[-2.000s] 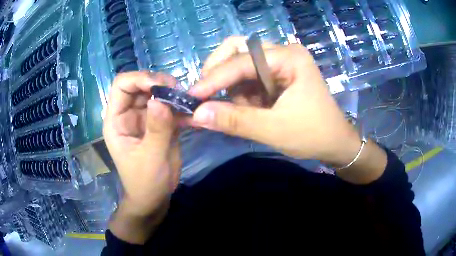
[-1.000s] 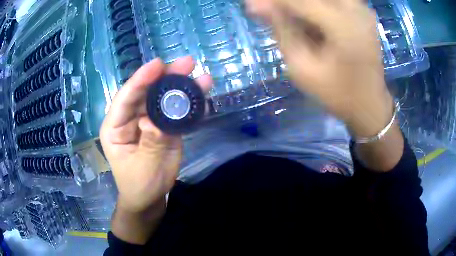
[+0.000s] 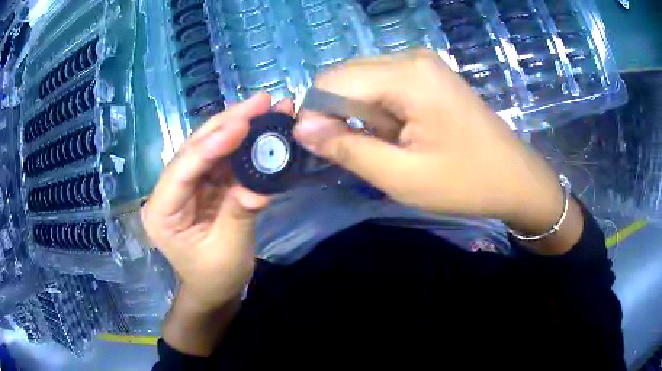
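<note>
A black disc, likely a speaker driver [image 3: 269, 153], shows its face with a silver-white round centre and a ring of small light dots. My left hand [image 3: 210, 196] holds it by the rim between fingers and thumb. My right hand [image 3: 428, 138] is at the disc's right side, with thumb and fingertips at its edge. A flat grey metal strip, likely the tweezers [image 3: 335, 106], is held in my right hand; its far part is hidden by the fingers. Whether the right fingertips touch the disc is blurred.
The main clear blister tray [image 3: 533, 114] lies beyond my hands, with see-through slots and dark discs at its left and right. A side blister tray [image 3: 105, 156] with dense rows of black discs is at left on the green mat. Yellow floor lines [image 3: 626, 232] show low at both sides.
My right hand was away from the disc, up and to the right, one second ago; it is now back beside it. Two seconds ago the disc was nearly edge-on; now its face shows.
</note>
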